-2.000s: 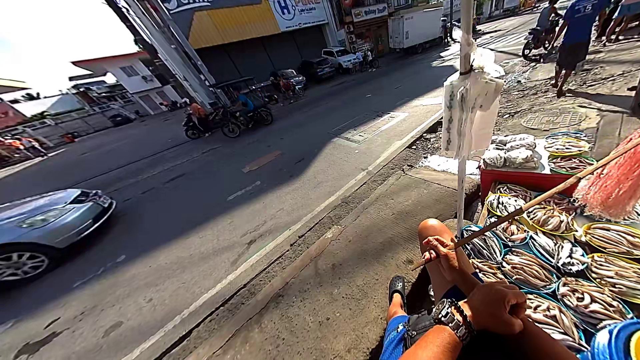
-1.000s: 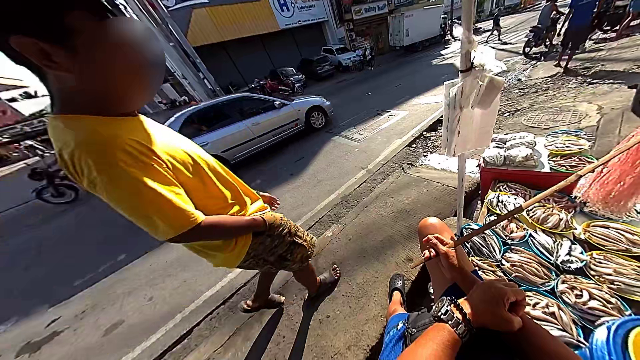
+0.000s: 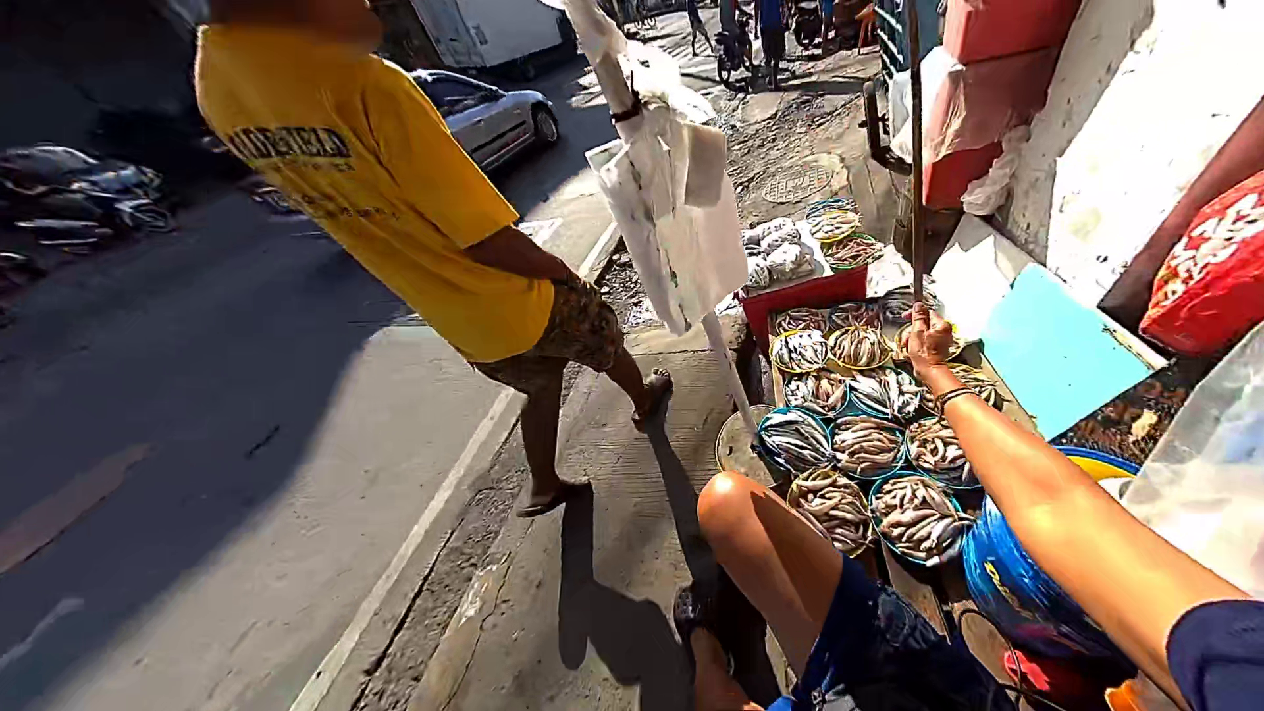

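Note:
My right hand [image 3: 928, 341], with a dark band at its wrist, grips a thin wooden stick [image 3: 917, 158]. The stick stands nearly upright, and its upper end is cut off by the top edge. The arm reaches out over small round baskets of fish on a low stand. Near the hand are a basket of pale fish [image 3: 859, 347] and one of silvery fish [image 3: 886, 393]. Nearer to my knee are more fish baskets [image 3: 918, 515]. My left hand is out of view.
A person in a yellow shirt [image 3: 395, 188] is on the pavement at left. A pole with hanging plastic bags [image 3: 681, 207] stands before the stand. Right lie a light blue board [image 3: 1071, 346], a blue container [image 3: 1027, 583] and a red sack [image 3: 1210, 276]. A silver car [image 3: 494, 114] is on the road.
The stick, earlier slanted across the fish with pink strips at its far end, is now nearly upright. My watch-wearing left arm has left view. The yellow-shirted person came in. The view has turned right.

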